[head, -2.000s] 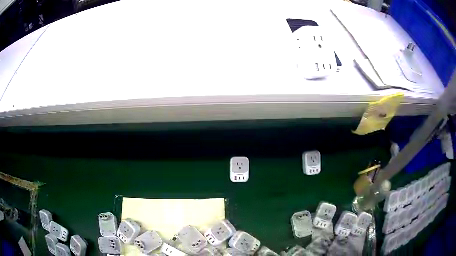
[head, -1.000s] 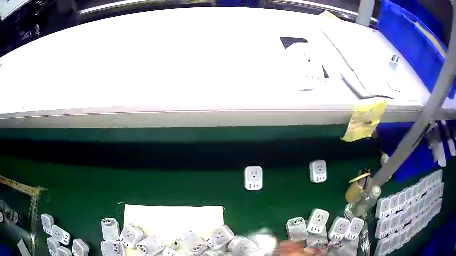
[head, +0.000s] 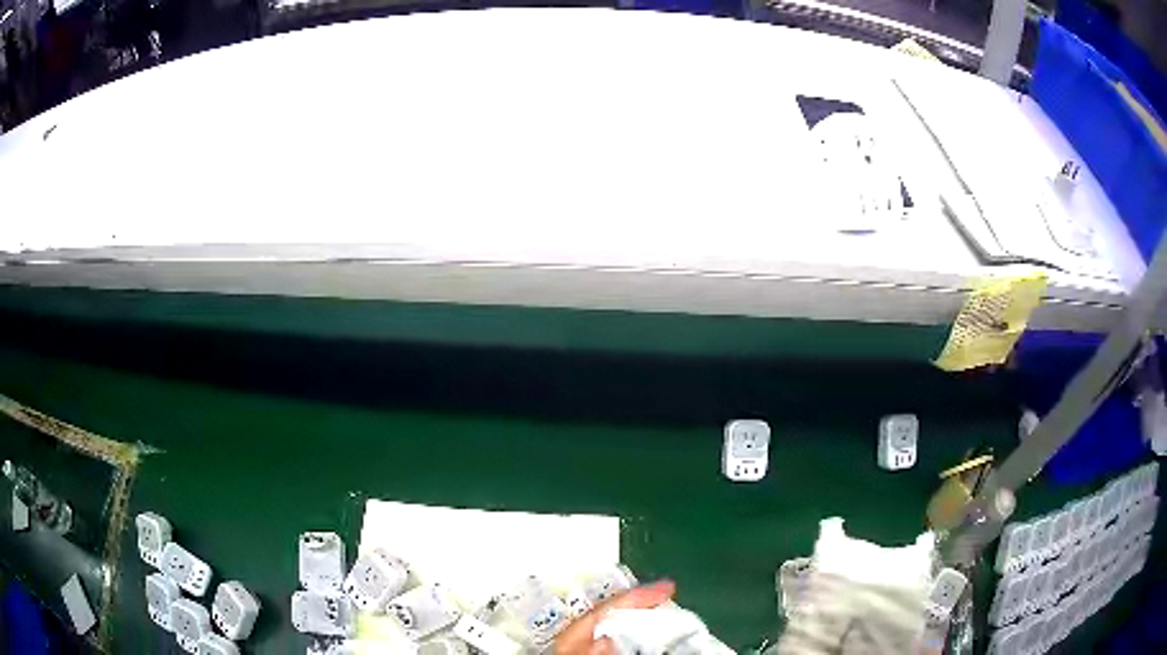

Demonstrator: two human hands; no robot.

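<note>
My left hand (head: pixel 617 617), cut off by the bottom edge, has its fingers against a bright white, crumpled-looking thing (head: pixel 663 632), probably cloth. The hand is beside a loose pile of white travel adapters (head: pixel 376 580) that partly covers a large white sheet (head: pixel 493 535). A limp white-grey cloth (head: pixel 860 589) shows at the lower right, covering part of the adapters there. No skin of my right hand shows; the cloth may hide it. Two adapters (head: pixel 746 450) (head: pixel 898 441) lie separately on the green surface, socket faces up.
A long white shelf (head: pixel 448 154) crosses above, with a sample adapter (head: pixel 860 173) and paper forms. A yellow card (head: pixel 994 323) hangs from its edge. At right are a grey post (head: pixel 1088 384), pen pot (head: pixel 957 497), adapter rows (head: pixel 1075 563) and blue bin (head: pixel 1103 128).
The view has shifted, moving the bench items rightward. A hand with a white thing is now clearer at the bottom. The white-grey cloth now stands up over the lower-right adapters.
</note>
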